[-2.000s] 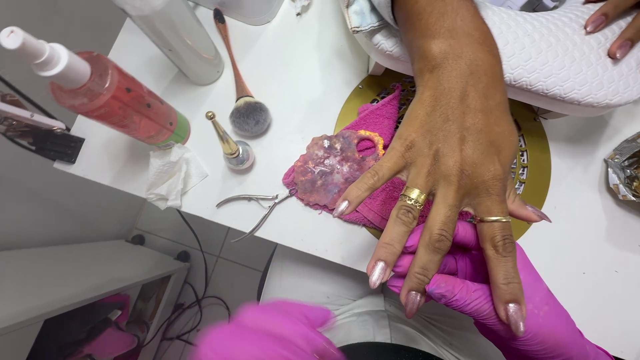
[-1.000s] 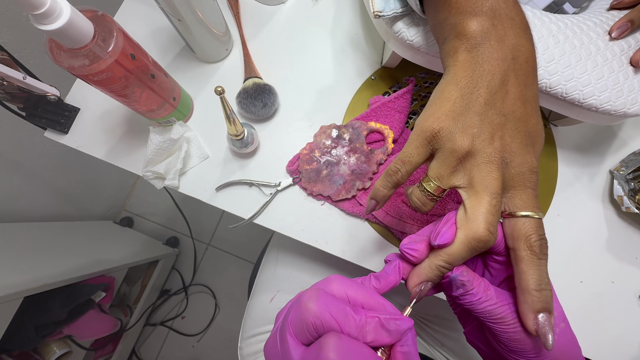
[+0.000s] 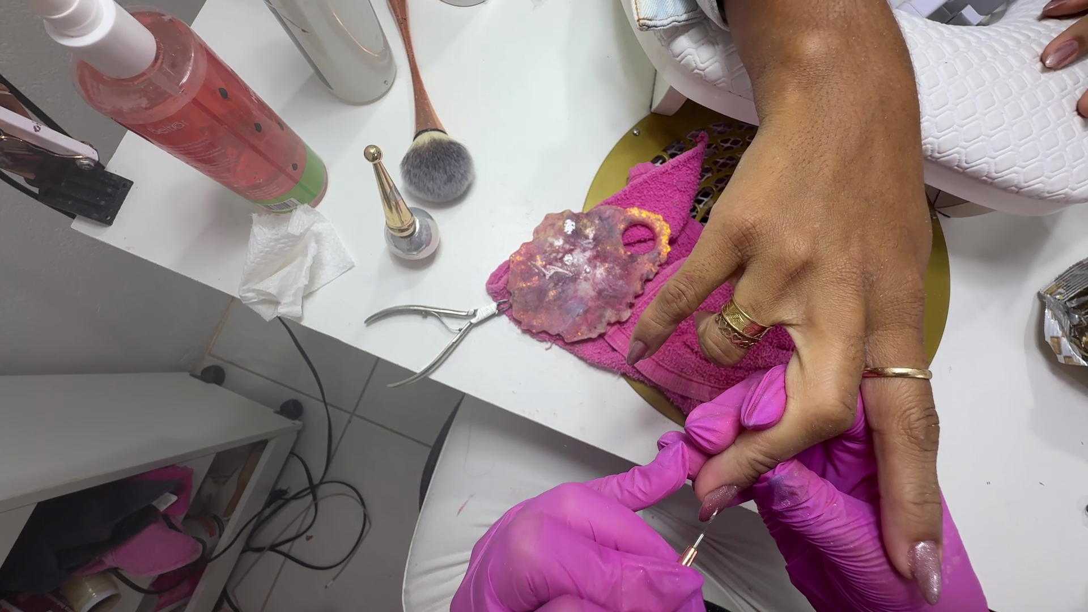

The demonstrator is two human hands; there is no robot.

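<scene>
My left hand (image 3: 586,552), in a pink glove, holds a thin nail tool (image 3: 690,552) with a copper-coloured collar, its fine tip at the edge of a glittery pink fingernail (image 3: 718,501). Under and around that finger, my right hand (image 3: 841,518), also gloved in pink, grips it. The finger belongs to another person's hand (image 3: 824,204), which wears gold rings (image 3: 739,325) and lies palm down over a pink towel (image 3: 680,357). Left of it, a marbled resin palette (image 3: 586,272) with a ring handle rests on the towel. Metal cuticle nippers (image 3: 446,323) touch the towel's left end.
On the white table stand a pink spray bottle (image 3: 204,110), a white bottle (image 3: 340,51) and a silver polish bottle (image 3: 412,234). A fluffy brush (image 3: 436,166) and a crumpled tissue (image 3: 289,255) lie nearby. A white textured armrest (image 3: 994,110) supports the other person's arm.
My left hand has come in from the lower left, with the thin tool now at the nail. My right hand has closed around the other person's finger, which is bent apart from the others.
</scene>
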